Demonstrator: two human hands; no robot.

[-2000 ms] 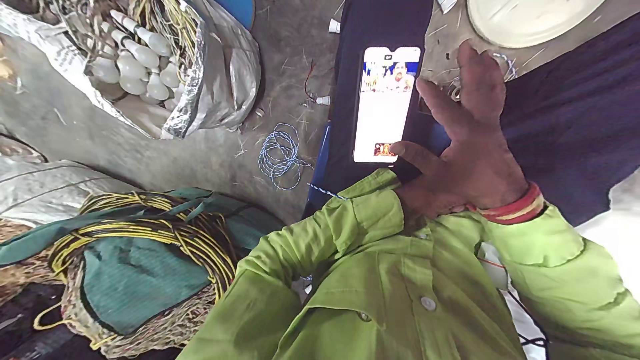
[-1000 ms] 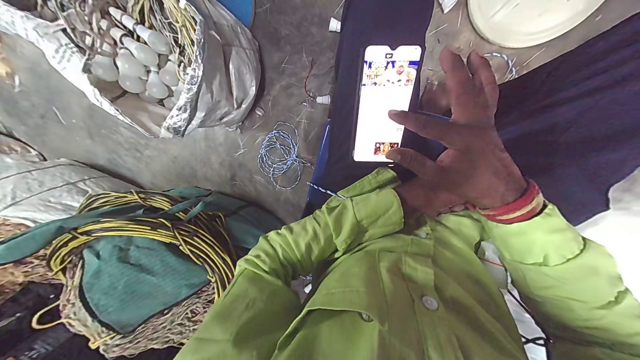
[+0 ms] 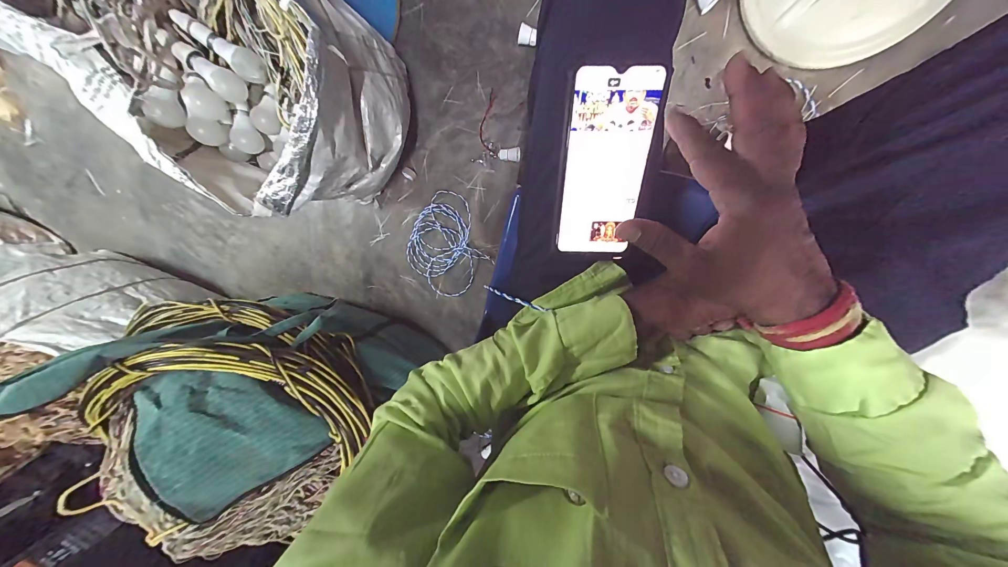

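A smartphone (image 3: 610,173) with its screen lit lies on dark blue cloth in front of me. Fingers apart and raised, my right hand (image 3: 740,205) is just to its right. The thumb tip overlaps the phone's lower right edge; touch cannot be told. A red and yellow thread band (image 3: 819,323) circles that wrist. My left hand (image 3: 652,315) shows only near the wrist, at the end of the green cuff; the rest is hidden behind my right hand. Blue and white twisted wire (image 3: 441,244) lies coiled on the floor, left of the cloth.
A silvery sack (image 3: 354,118) holding white LED bulbs (image 3: 209,98) and wires stands at upper left. Below it, a yellow and black cable coil (image 3: 236,358) rests on green fabric (image 3: 228,441). Small white bulb holders (image 3: 509,154) are on the floor. A cream round lid or basin (image 3: 843,27) is at top right.
One second ago my right index finger reached over the phone screen; now it is lifted off to the right. The thumb has stayed near the lower edge. The phone has not moved.
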